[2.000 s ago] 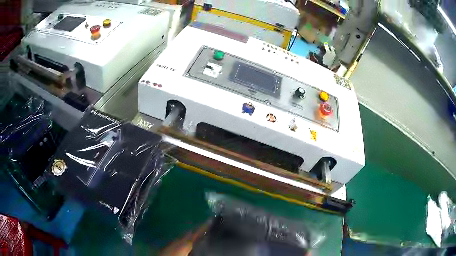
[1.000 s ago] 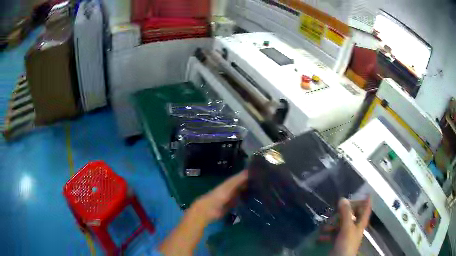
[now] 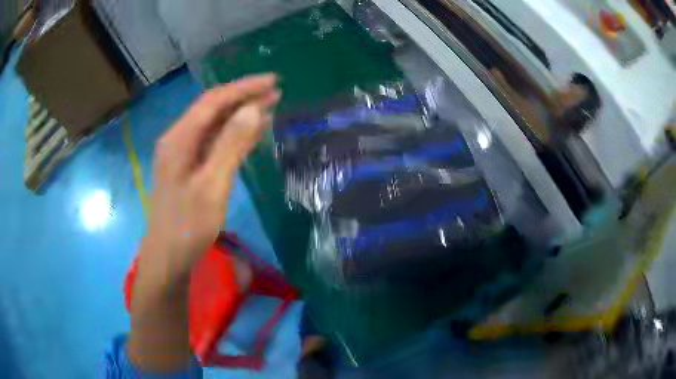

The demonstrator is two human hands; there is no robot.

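My left hand is raised at left centre over the table's near-left edge. It is blurred and touches no box; its fingers are slightly curled with a gap at the thumb, and it holds nothing. Several dark boxes in shiny clear film bags lie overlapping on the green table, with blue bands along them. The picture is blurred, so their print cannot be read. My right hand is not in view.
A white sealing machine with a long brown bar stands at the upper right. A red stool stands on the blue floor at lower left. A brown carton stands on a pallet at upper left. A yellow-edged surface is at lower right.
The view has swung down and left, nearer the bagged boxes. The box both hands held is no longer in them; my left hand is raised and empty, and my right hand has left the picture.
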